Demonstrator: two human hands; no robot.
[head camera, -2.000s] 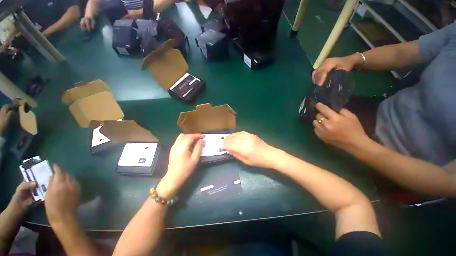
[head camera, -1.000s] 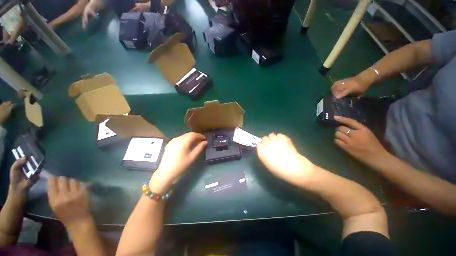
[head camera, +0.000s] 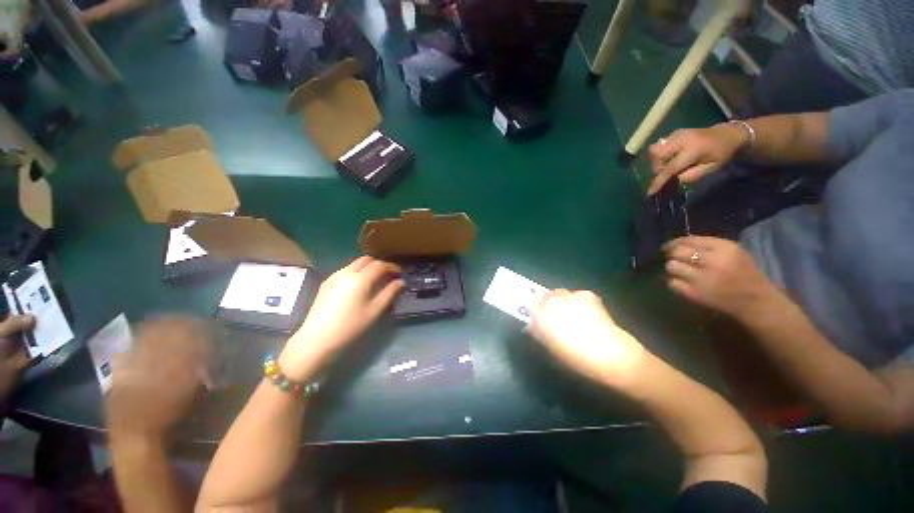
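An open mailer box (head camera: 433, 304) stands in front of me, its brown lid upright at the back. A small dark product (head camera: 425, 280) lies in its dark inner tray. My left hand (head camera: 346, 298) is at the box's left side, fingertips by the tray; whether they grip the box is hard to tell. My right hand (head camera: 578, 323) holds a white leaflet (head camera: 515, 295) by its right end, to the right of the box. A black printed card (head camera: 430, 364) lies on the table in front of the box.
Open boxes with white leaflets stand at left (head camera: 263, 294), (head camera: 190, 245). Another open box (head camera: 375, 160) holds a black card. Dark boxes (head camera: 433, 78) are stacked at the far side. A left neighbour's blurred hand (head camera: 160, 376) and a right neighbour's hands (head camera: 714, 272) flank me.
The leaflet has moved from over the box to its right in my right hand, uncovering the product. The left neighbour's leaflets have changed position. The right neighbour's box has been turned.
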